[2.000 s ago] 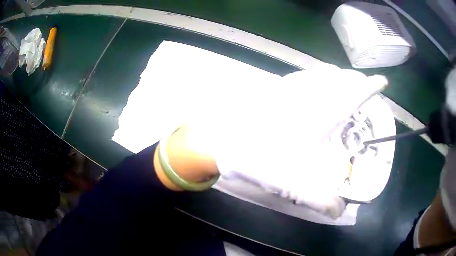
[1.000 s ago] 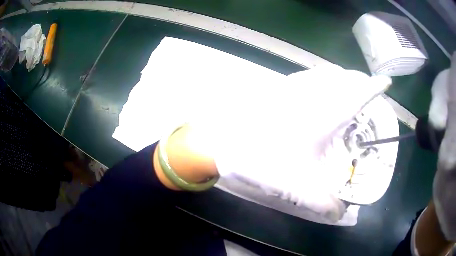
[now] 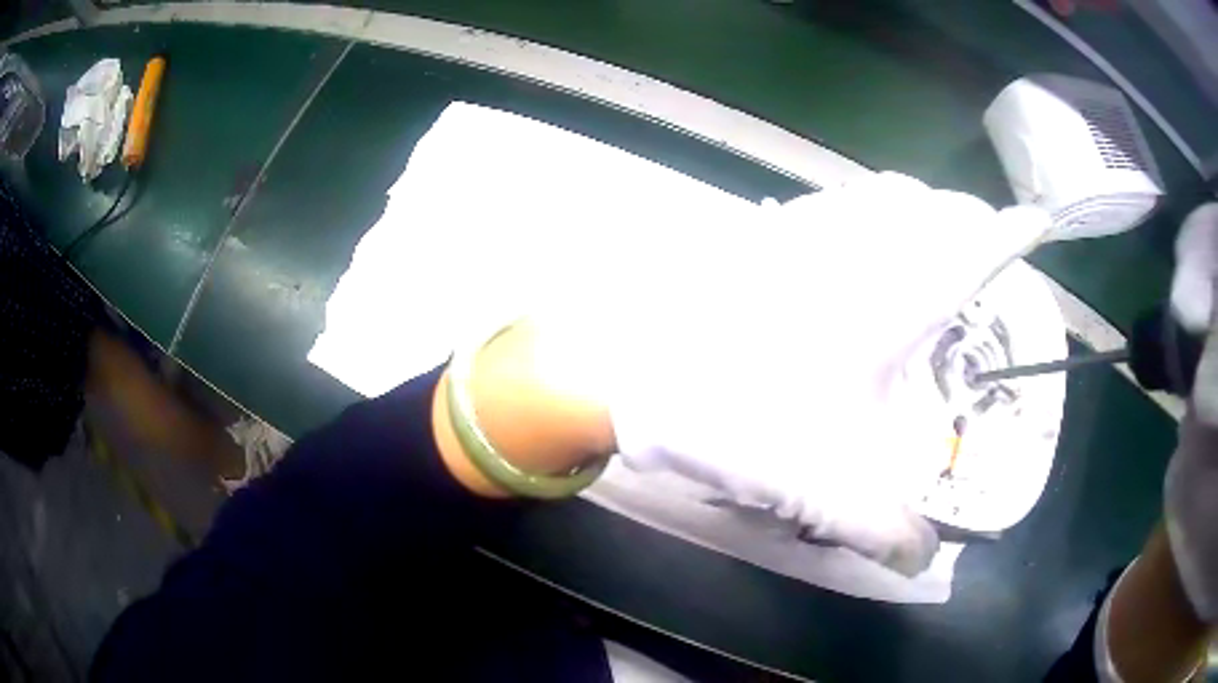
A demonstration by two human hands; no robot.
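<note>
A white appliance housing (image 3: 1022,454) lies on the white mat (image 3: 461,200), its round open end facing right, with grey rings inside. My left hand (image 3: 801,387), in a white glove and heavily overexposed, is on the housing with thumb and fingers spread around it. My right hand (image 3: 1193,440), gloved and cut off by the right edge, holds the electric screwdriver (image 3: 1165,352) by its black nose. The long thin bit reaches left into the middle of the rings. A small orange part (image 3: 952,450) shows below the rings. Screws cannot be made out.
A vented white housing (image 3: 1079,154) stands on the green belt beyond the pale rail (image 3: 588,80). At the far left an orange screwdriver (image 3: 144,114) with a dark cord lies beside a crumpled white cloth (image 3: 96,120). A person's blurred arm (image 3: 154,420) shows at the lower left.
The vented housing on the belt has moved right and down. The bit stays in the rings, with only slight shifts of the tool. The neighbour's arm has come into view at the lower left.
</note>
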